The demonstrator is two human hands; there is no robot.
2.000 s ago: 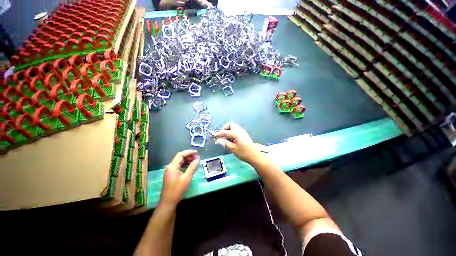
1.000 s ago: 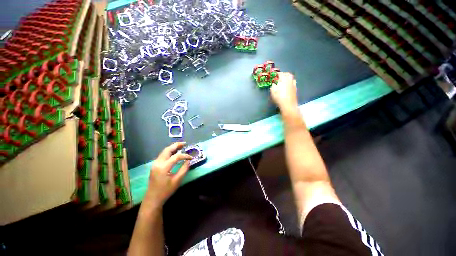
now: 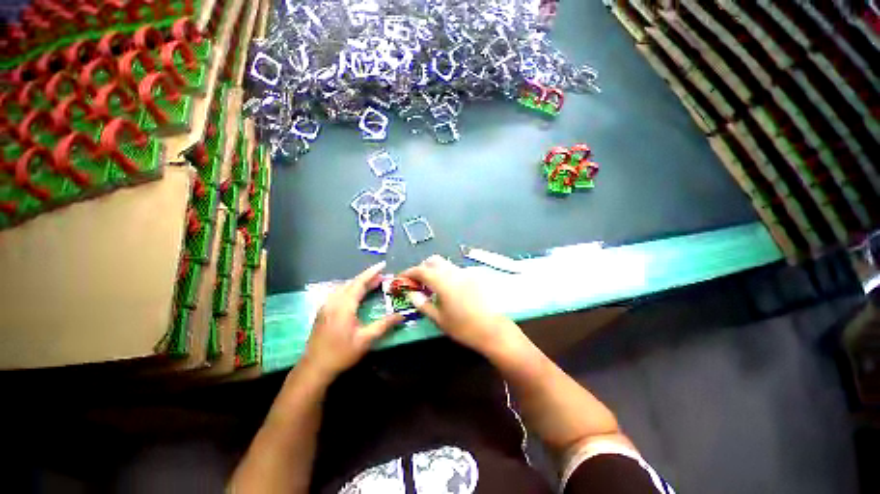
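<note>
My right hand point(image 3: 452, 297) holds a green board with a red loop point(image 3: 403, 293) over the black square block point(image 3: 394, 311) at the bench's front edge. The block is mostly hidden by my hands and the board. My left hand point(image 3: 345, 323) is on the block's left side, with thumb and fingers around it. Several loose square frames point(image 3: 375, 238) lie just beyond my hands. A small group of green boards with red loops point(image 3: 569, 171) lies farther right on the mat.
A large heap of square frames point(image 3: 386, 63) covers the far side. Cardboard stacks with red-green rows stand left point(image 3: 92, 280) and right point(image 3: 772, 125). A slim pale tool point(image 3: 490, 259) lies near the front edge. More boards point(image 3: 541, 98) lie beside the heap.
My right hand has come back left from the board group to the block, now with a board. My left hand stays at the block. The view has shifted.
</note>
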